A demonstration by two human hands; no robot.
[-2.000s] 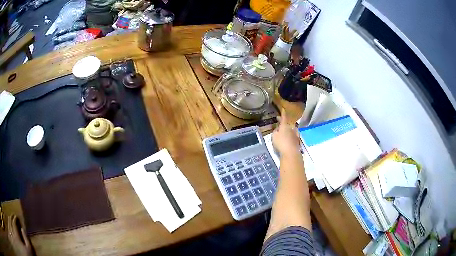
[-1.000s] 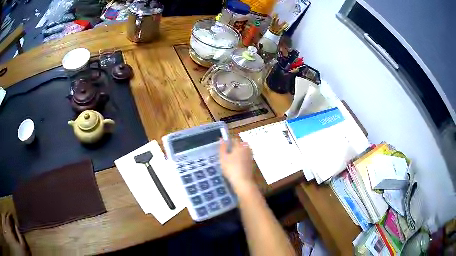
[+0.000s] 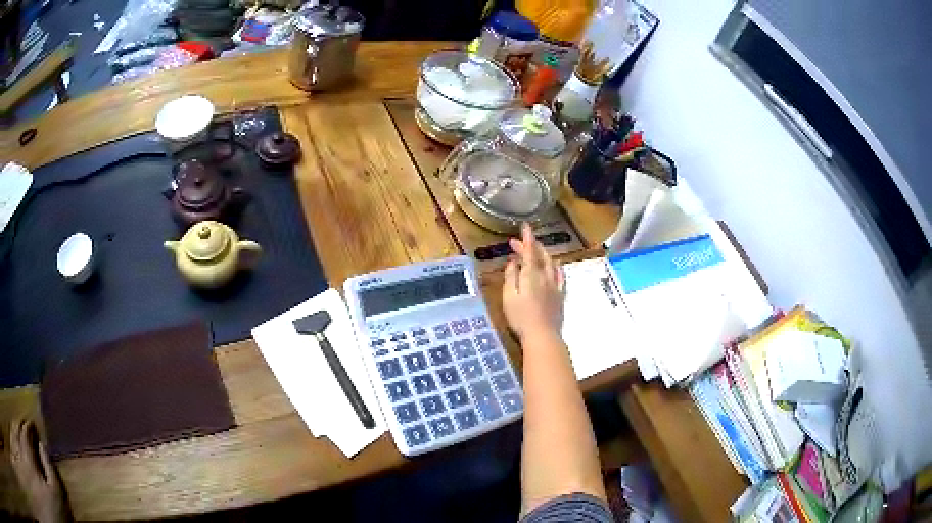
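A large silver-grey calculator [image 3: 434,352] lies on the wooden table, its left edge over a white paper [image 3: 296,342] that bears a black T-shaped brush or scraper [image 3: 337,370]. My right hand [image 3: 533,288] is just right of the calculator, above the table, fingers pointing forward and somewhat apart, holding nothing visible. A glass lidded pot [image 3: 501,189] stands beyond my fingertips. My left hand [image 3: 36,472] is at the lower left picture edge, partly cut off, resting at the table's edge; its fingers are close together.
A dark brown towel [image 3: 138,393], a yellow teapot [image 3: 213,255], a dark teapot [image 3: 201,192] and a white cup [image 3: 76,257] are on or by the black tea tray [image 3: 112,306]. Another glass pot [image 3: 465,92], a pen holder [image 3: 603,163], papers [image 3: 685,306] and booklets [image 3: 766,409] are along the right wall.
The calculator has moved left, onto the edge of the white paper, uncovering papers on its right. My right hand held its right edge one second ago and has now let go.
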